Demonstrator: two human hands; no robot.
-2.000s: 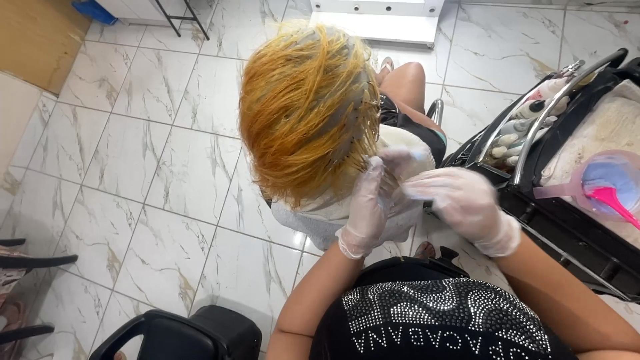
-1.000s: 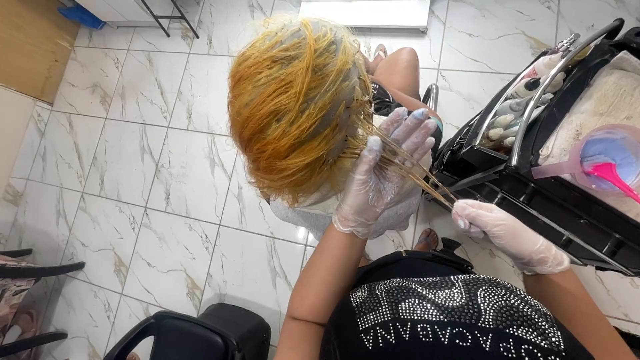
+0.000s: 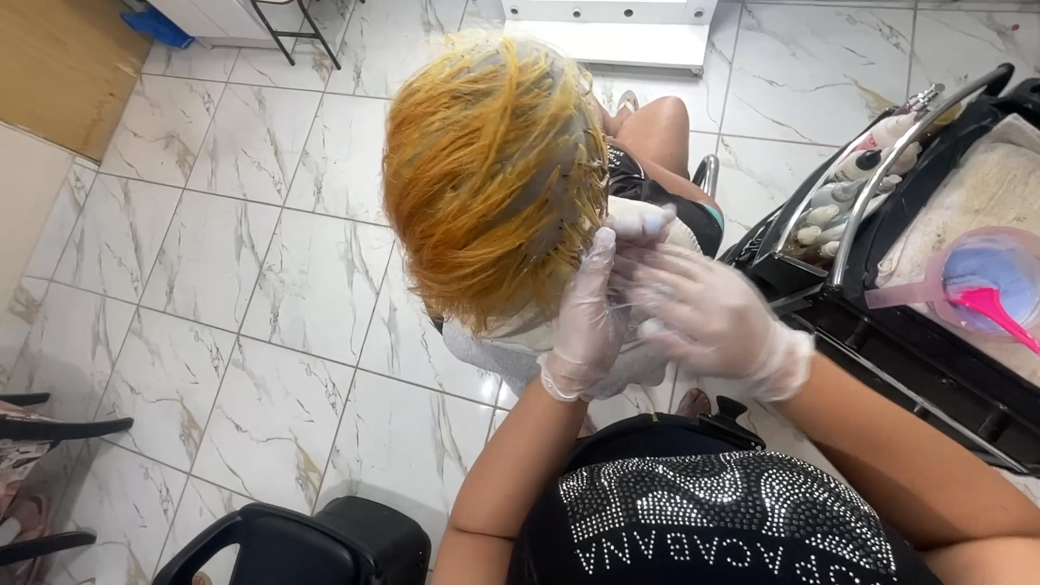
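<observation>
A seated person's wet yellow-orange hair (image 3: 471, 171) fills the upper middle, seen from above, with a highlighting cap showing greyish between the strands. My left hand (image 3: 593, 313), in a clear glove, is at the right side of the head, its thumb up and palm turned toward the strands. My right hand (image 3: 703, 313), also gloved and blurred, lies flat over the left palm with its fingers stretched. Strands seem to lie between the two palms, largely hidden, so their grip is unclear. Pale bluish product smears the gloves. A light towel (image 3: 487, 353) covers the person's shoulders.
At right stands a black salon trolley (image 3: 861, 341) with bottles (image 3: 853, 166) and a towel. On it sits a translucent pink bowl (image 3: 930, 288) of bluish cream with a pink tint brush (image 3: 995, 313). A black chair (image 3: 284, 540) is at lower left, on marble-look floor tiles.
One second ago my right hand pinched the ends of strands pulled out to the lower right over my open left palm. It has moved back up and left onto the left hand.
</observation>
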